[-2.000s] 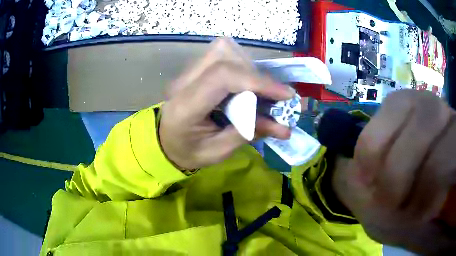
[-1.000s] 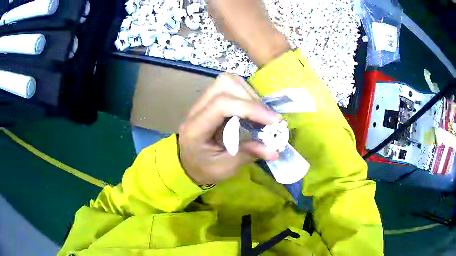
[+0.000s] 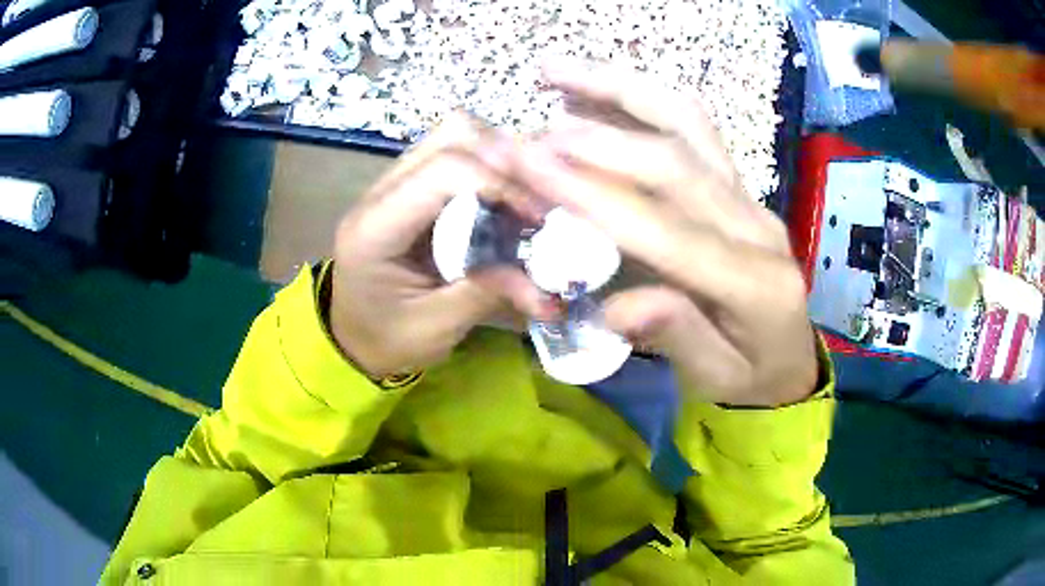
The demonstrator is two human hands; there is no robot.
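Observation:
A white folding tripod base (image 3: 579,343) is held over my lap, in the middle of the view. Its legs point apart around the hub; a rounded white face shows at the hub, but blur hides its detail. My left hand (image 3: 418,246) grips the unit from the left, with one white leg between its fingers. My right hand (image 3: 699,252) is at the unit's right side, fingers curved over it and thumb near the lower leg. Whether it holds a small part is hidden.
The parts tray (image 3: 390,144) with small white pieces lies beyond my hands. The black rack (image 3: 109,143) with white cylinders is at left. The screw feeder (image 3: 877,258) on its red base is at right. A clear bag (image 3: 842,97) and blurred orange screwdriver (image 3: 985,78) are upper right.
My right hand has come back from over the parts tray to the unit. My left hand and the unit have shifted slightly left. The orange screwdriver now shows at upper right.

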